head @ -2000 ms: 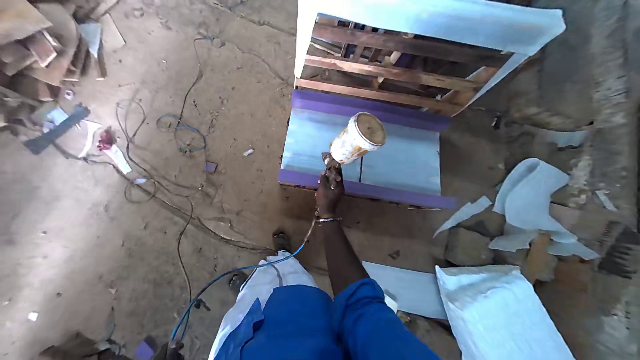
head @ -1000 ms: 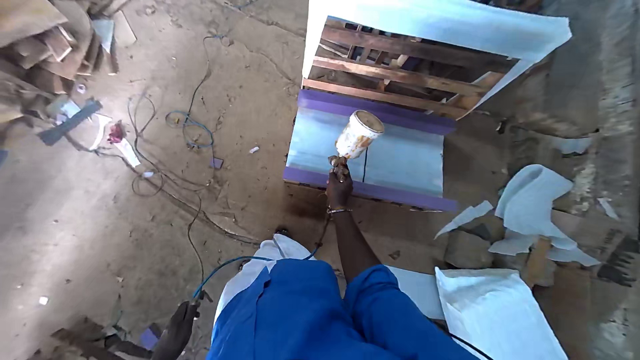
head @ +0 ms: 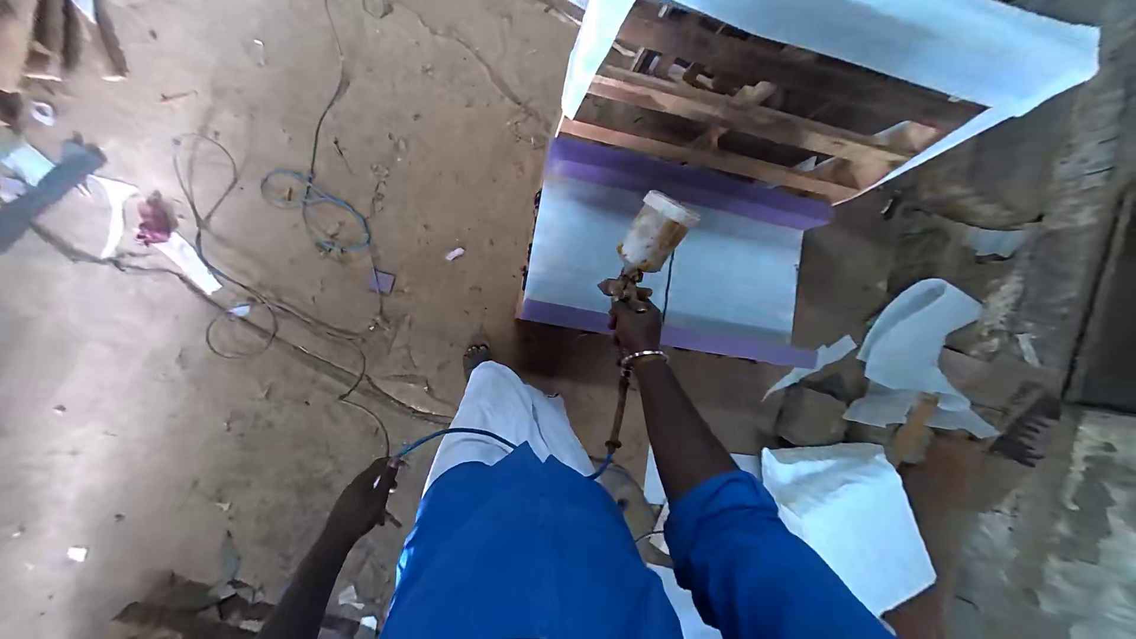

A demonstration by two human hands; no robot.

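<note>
My right hand [head: 635, 325] grips a spray gun [head: 627, 286] with a stained white cup [head: 657, 232] on it, over the white seat panel [head: 737, 275] of a furniture frame. Purple strips [head: 692, 182] run along the panel's back and front edges. The upright part behind has wooden slats [head: 745, 124] bordered by white sheet material. At lower left my left hand [head: 362, 499] holds a blue air hose [head: 453, 432], which passes in front of my body. A hose also hangs below the gun.
Thin cables and a coiled blue hose [head: 337, 213] lie on the dirt floor at left. White sheet scraps [head: 914, 333] and a folded white piece [head: 852, 515] lie at right. Wood pieces [head: 53, 40] are at upper left. My foot [head: 477, 357] stands near the frame.
My left hand, low in the view a second ago, has risen with the hose. My right hand still holds the spray gun over the panel.
</note>
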